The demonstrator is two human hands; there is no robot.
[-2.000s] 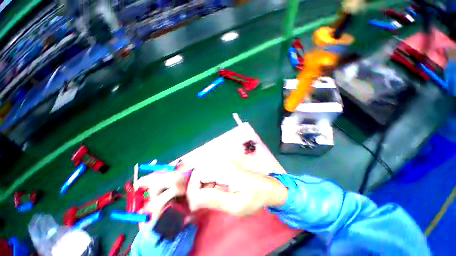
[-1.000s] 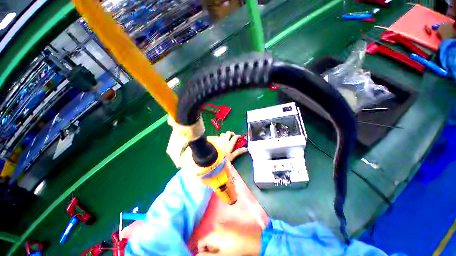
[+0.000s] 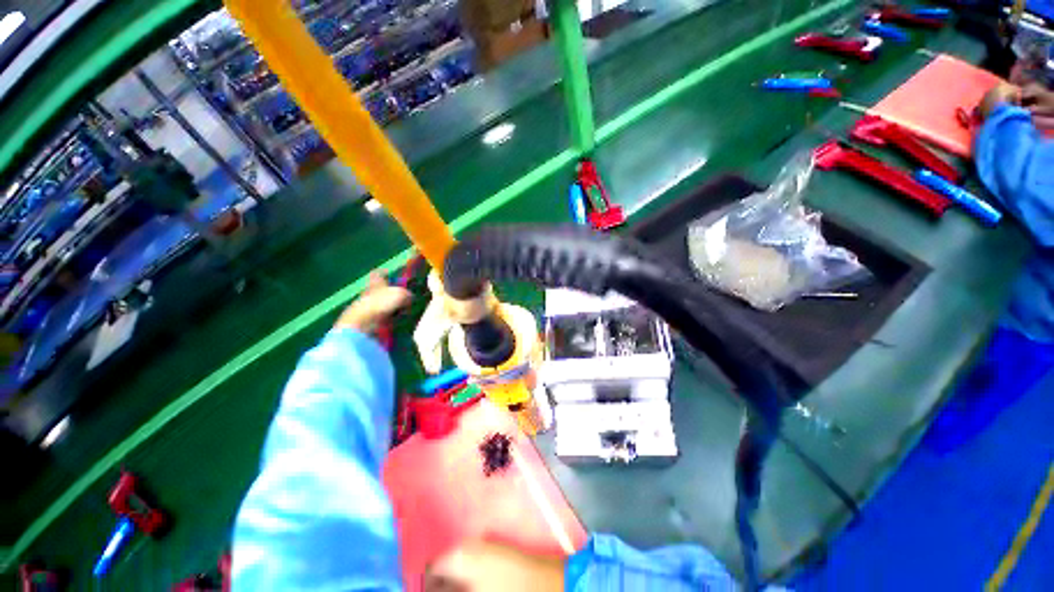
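My left hand is stretched out left of the hanging driver, its fingers closed on a red housing that is mostly hidden. My right hand is low over the pink mat, cut off by the bottom edge; its fingers and any hold cannot be made out. Another red housing lies at the mat's far edge, with a blue battery pack and a green strip beside it. A dark red-black cluster of small parts lies on the mat. The yellow-orange driver hangs close in front.
A white screw feeder stands right of the driver, partly behind its black hose. A clear bag lies on a dark pad. Red housings lie at the upper right beside another person's blue sleeve. Another housing lies lower left.
The view has shifted. My left hand has moved left, away from the feeder. A red housing with a blue battery and the dark cluster now show at the mat. My right hand stays low.
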